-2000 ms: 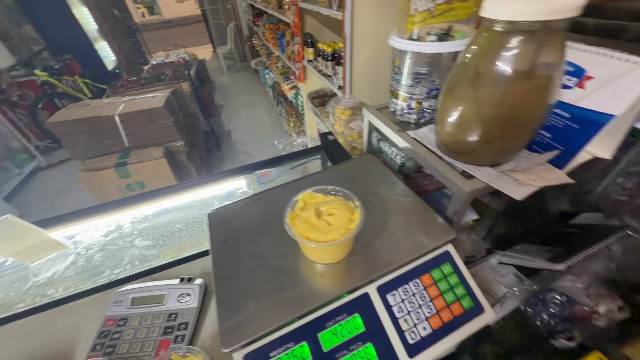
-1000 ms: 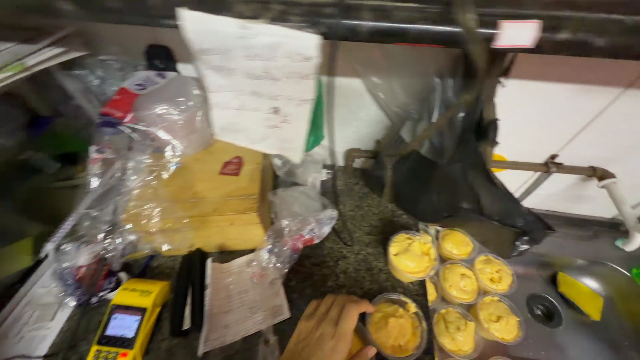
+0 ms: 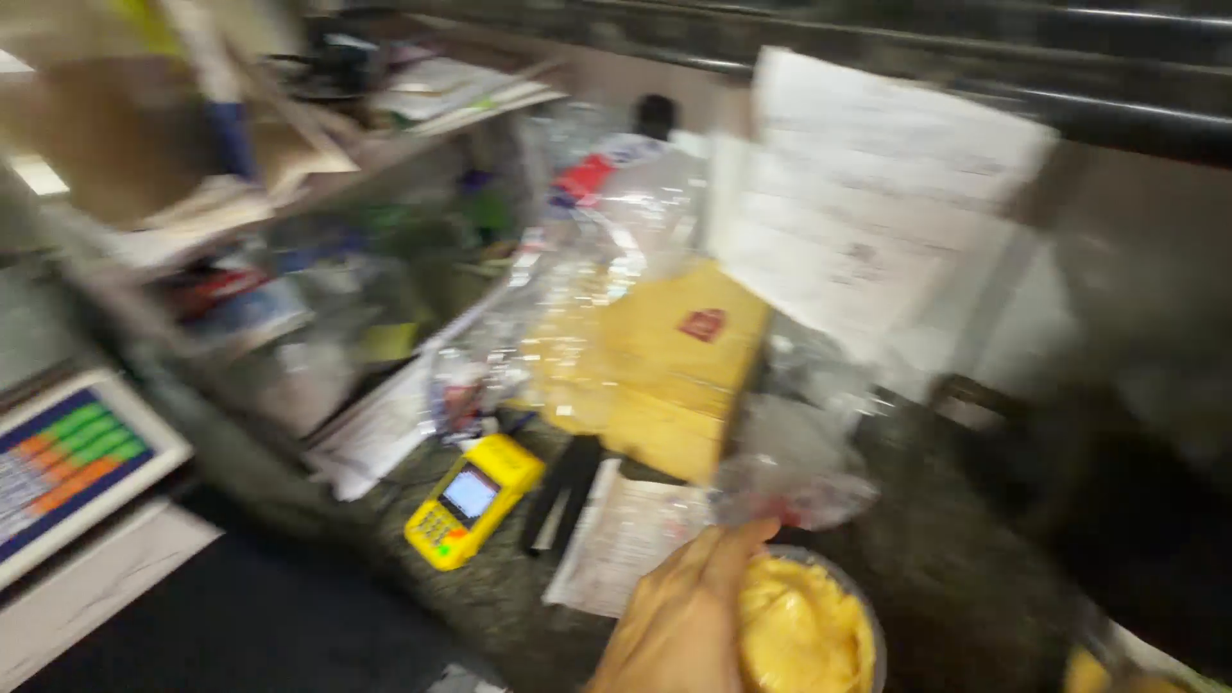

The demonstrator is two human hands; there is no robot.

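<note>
My left hand (image 3: 679, 616) reaches in from the bottom edge, its fingers against the left side of a clear plastic cup of yellow cream-like food (image 3: 804, 626), which it seems to hold. The cup is over the dark stone counter, cut off by the lower edge of the view. Just left of the hand lies a printed paper slip (image 3: 630, 539). Beyond the hand is a crumpled clear plastic bag (image 3: 794, 472). My right hand is out of view.
A yellow card terminal (image 3: 472, 500) lies left of black straps (image 3: 563, 496). Behind stand a yellow paper packet (image 3: 664, 366) and clear plastic wrapping. A handwritten sheet (image 3: 857, 192) hangs above. The scale's keypad (image 3: 72, 457) shows at far left.
My left hand and the cup have moved left, closer to the paper slip. The view has swung left, bringing the scale in and leaving most of the group of cups out.
</note>
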